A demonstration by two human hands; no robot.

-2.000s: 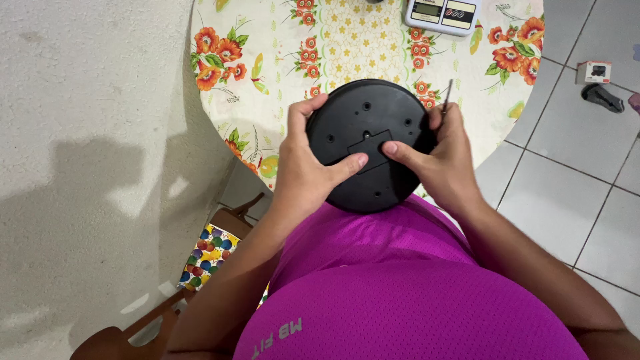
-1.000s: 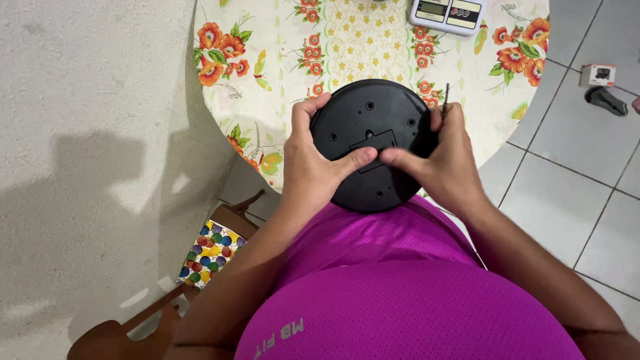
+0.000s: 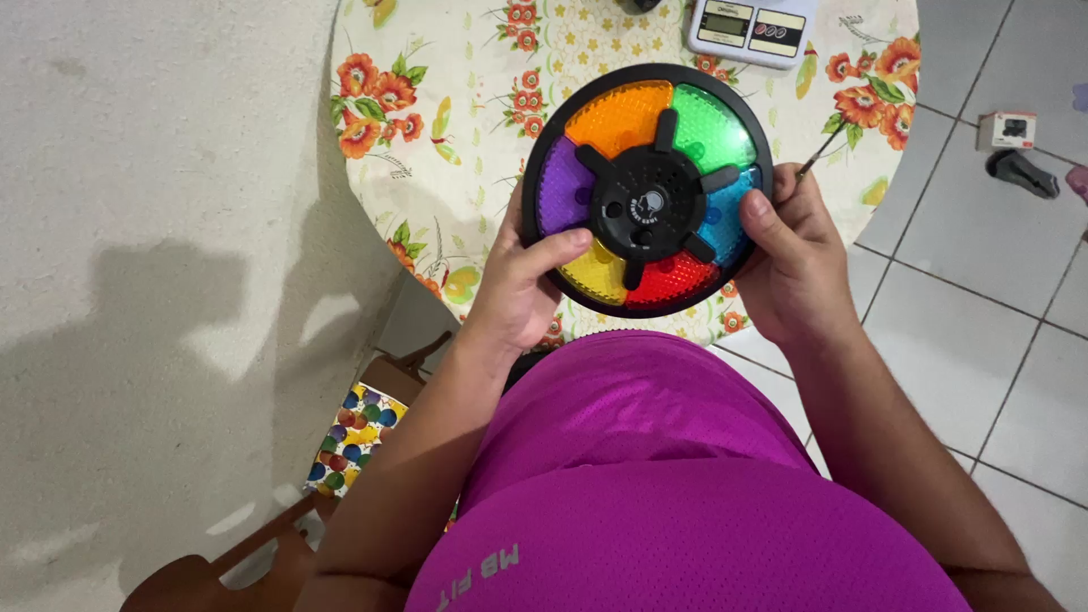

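A round electronic light game (image 3: 648,191) with a black rim and orange, green, blue, red, yellow and purple translucent panels faces up between my hands; its green panel looks brighter than the others. My left hand (image 3: 531,268) grips the lower left rim, its thumb near the purple and yellow panels. On the right side, my right hand (image 3: 790,246) holds the rim with the thumb by the blue panel. A thin metal tool shaft (image 3: 823,151) sticks out from the curled fingers of that same hand; its handle is hidden.
Below the game is a round table with a floral cloth (image 3: 476,76). A white digital kitchen scale (image 3: 752,32) stands at its far side. A small box (image 3: 1007,131) and a dark object (image 3: 1022,173) lie on the floor tiles at right. A brown wooden chair (image 3: 255,535) is at lower left.
The round game has been turned over: its black underside with a battery cover faced up before, and its coloured panels face up now. Both thumbs have moved from the cover to the rim area.
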